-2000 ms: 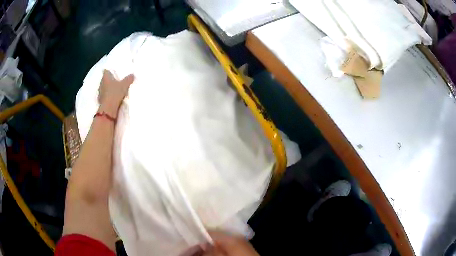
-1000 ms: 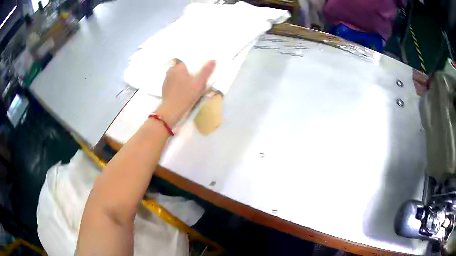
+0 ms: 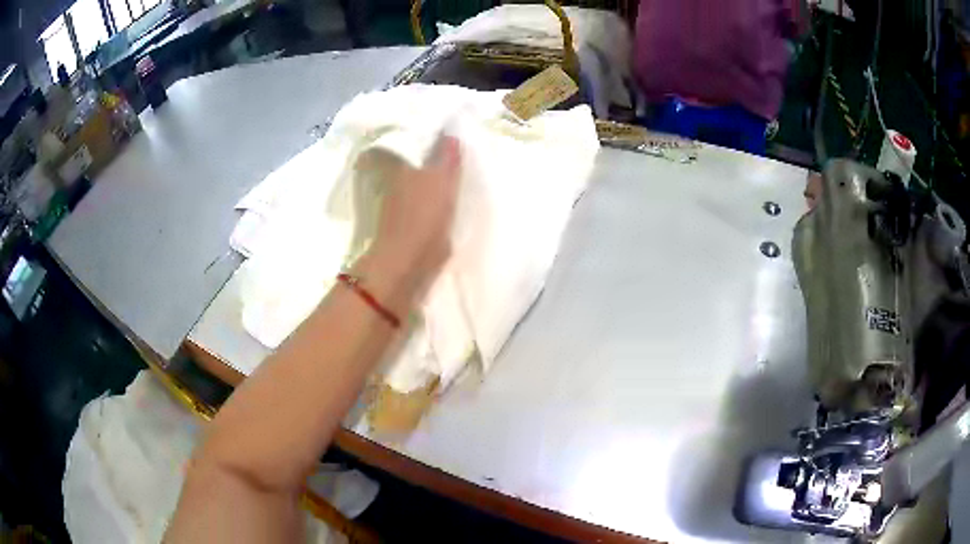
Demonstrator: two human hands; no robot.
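A heap of white cloth pieces lies on the left part of the pale machine table. My left hand, with a red string at the wrist, is on the heap and holds a raised fold of the cloth; the fingertips are blurred. A tan card lies on the far edge of the cloth. A second tan piece shows at its near edge, partly under the cloth. My right hand is not in view.
The olive-grey machine head stands at the right, its metal foot area brightly lit. A yellow-framed trolley with white cloth is below the table at left. A person in a purple top is beyond the table.
The view has turned from the trolley to the table. My left hand has left the trolley cloth and grips the table cloth. The table cloth has shifted nearer and is more rumpled.
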